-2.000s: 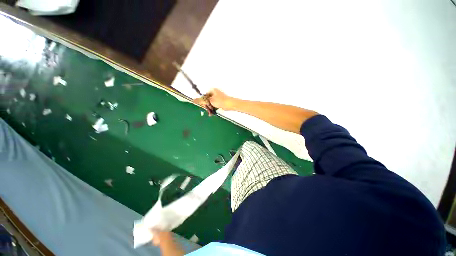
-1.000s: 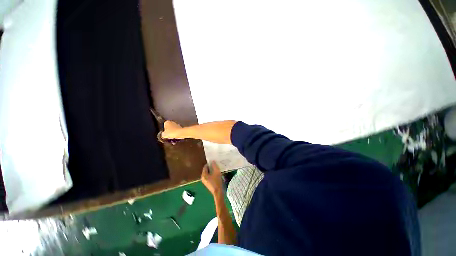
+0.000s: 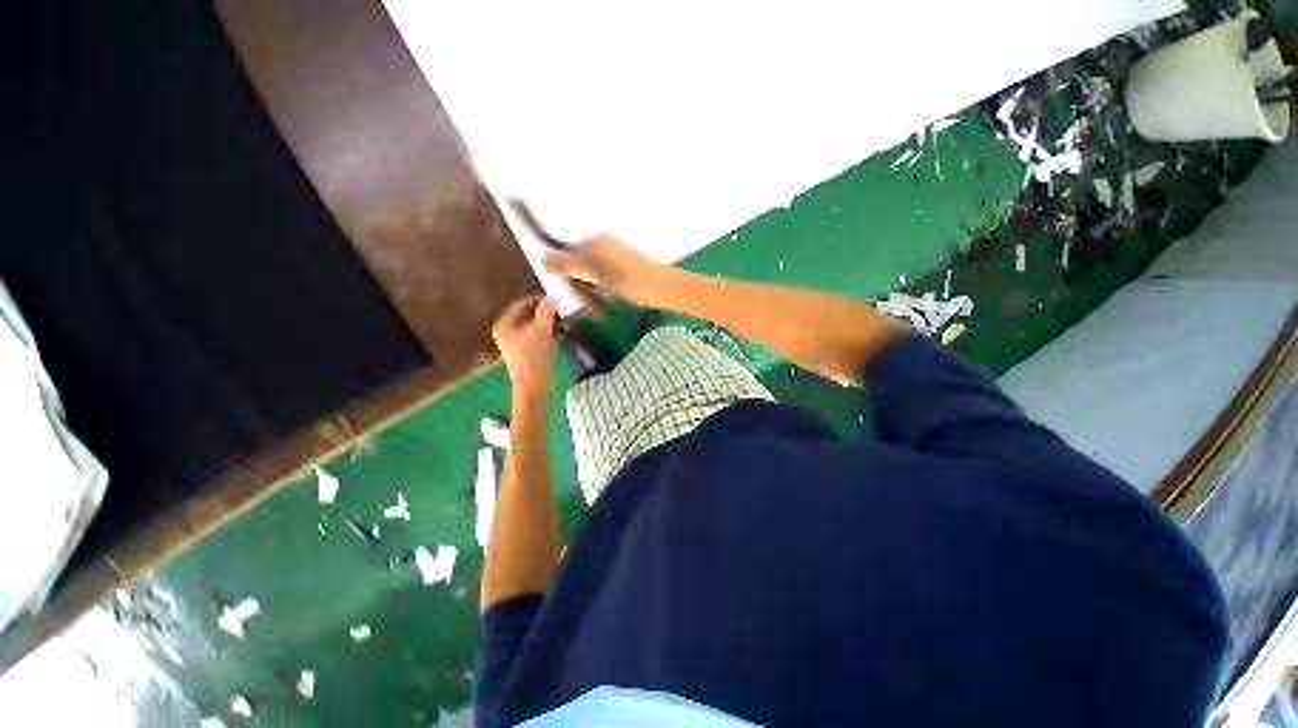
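A large white sheet (image 3: 683, 114) covers the table and hangs at its near edge. My right hand (image 3: 609, 270) is shut on dark-handled shears (image 3: 534, 225), whose blades lie along the sheet's left edge, near its corner. My left hand (image 3: 527, 334) pinches the sheet's corner at the table's near edge, just left of my right hand. The exact contact of the blades with the cloth is blurred.
Black fabric (image 3: 171, 256) lies on the brown table (image 3: 377, 171) to the left, with another white piece (image 3: 36, 469) at the far left. Scraps litter the green floor (image 3: 840, 213). An off-white bucket (image 3: 1203, 88) stands upper right. A pale blue cloth (image 3: 1160, 370) is at the right.
My left hand has let go of the white strip and come to the sheet's corner. My right hand with the shears has come from the black fabric's edge to the white sheet. The view has turned.
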